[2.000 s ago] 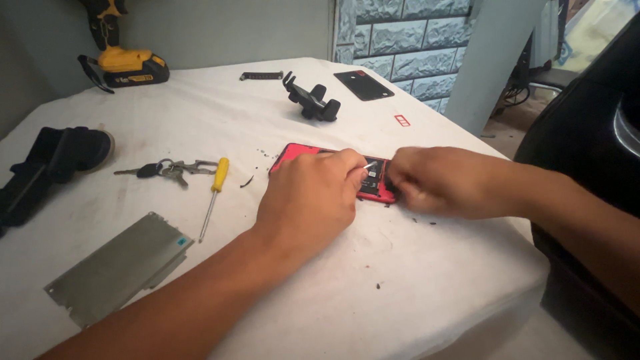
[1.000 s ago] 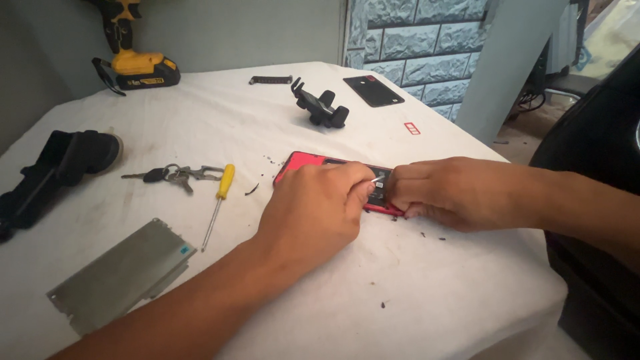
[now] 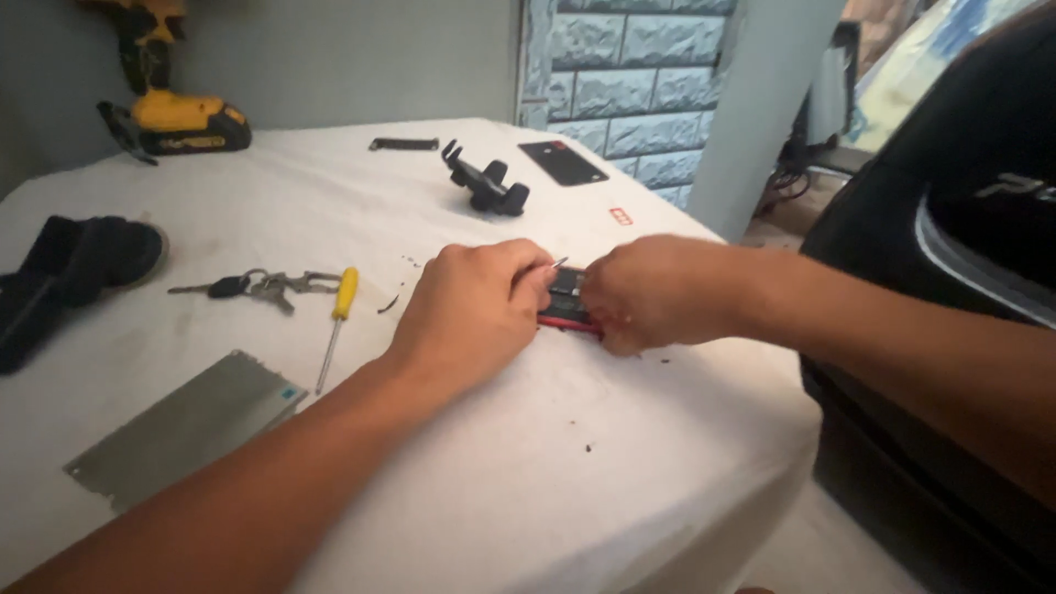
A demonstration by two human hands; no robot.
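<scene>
An opened red phone housing (image 3: 568, 323) with dark inner parts lies on the white cloth, largely covered by both hands. My left hand (image 3: 487, 301) rests over its left part, fingers closed on a small thin metal-tipped thing (image 3: 560, 262) whose kind cannot be made out. On the right end of the housing, my right hand (image 3: 639, 289) has its fingers bent down against the edge; whether it holds anything is hidden. Left of the hands lie a screwdriver with a yellow handle (image 3: 347, 293) and a bunch of keys (image 3: 268, 287).
A grey metal plate (image 3: 186, 429) lies near left, a black strapped object (image 3: 78, 264) behind it. A yellow cordless drill (image 3: 177, 115), a black phone holder (image 3: 487, 181), a dark strip (image 3: 404, 143) and a black flat panel (image 3: 563, 162) stand or lie farther back. Dark crumbs dot the cloth.
The hands now cover more of the red housing, whose left end was visible in the earlier frames. Both hands stay at the phone.
</scene>
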